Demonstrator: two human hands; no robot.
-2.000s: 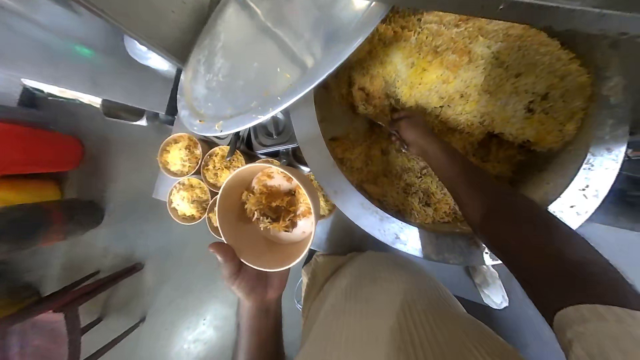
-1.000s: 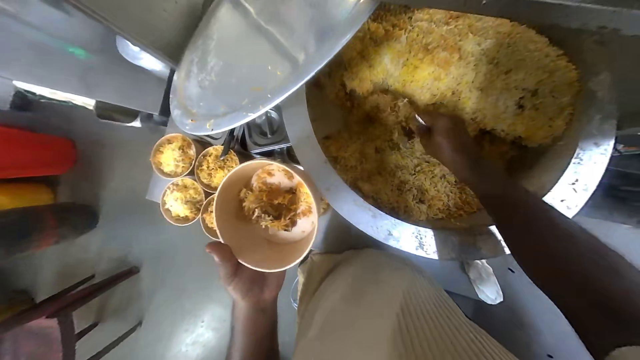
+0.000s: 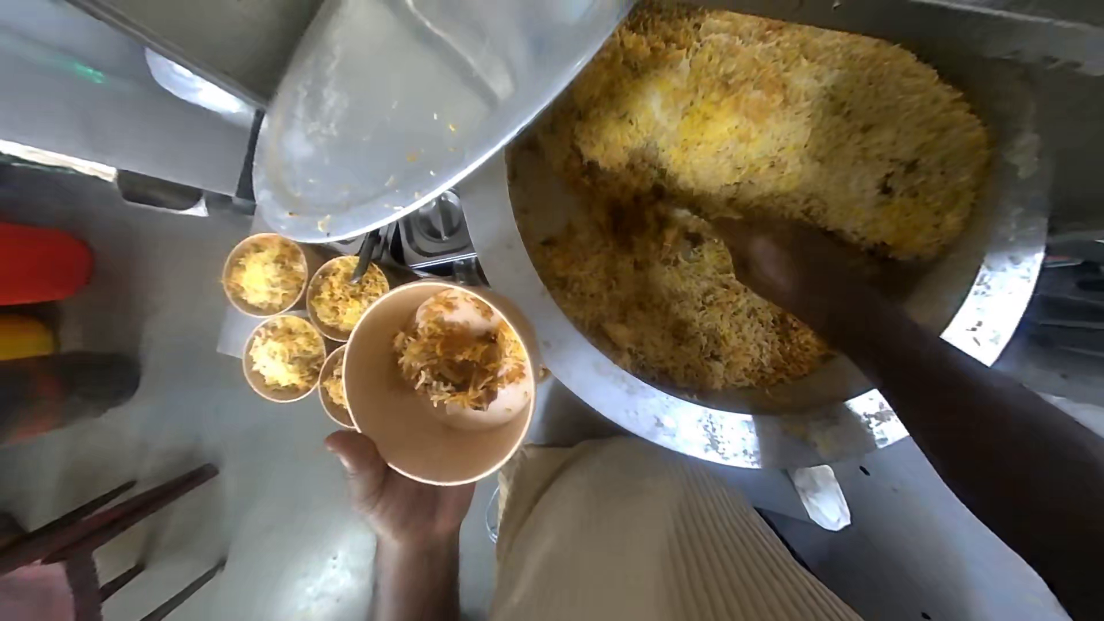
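My left hand [image 3: 410,492] holds a paper tub [image 3: 405,423] from below, its mouth facing the camera. Some orange and white rice [image 3: 461,354] lies inside it. My right hand [image 3: 759,250] reaches over a large round metal pot [image 3: 595,375] of yellow and orange biryani rice [image 3: 742,112]. Its fingers are closed around something at the rice, apparently a pale utensil; most of it is hidden by the hand and rice. Several filled paper tubs [image 3: 286,358] stand together left of the held one, and the handle of a dark utensil [image 3: 366,257] rests across one of them.
A big metal lid [image 3: 379,112] slants over the pot's upper left side. Lidded steel containers [image 3: 435,226] sit beneath its edge. A red object [image 3: 41,264] and a yellow one [image 3: 24,336] are at the far left, with a dark red chair [image 3: 69,543] below.
My right hand has moved within the pot, now lower and over the middle of the rice. The left hand keeps holding the tub much as before.
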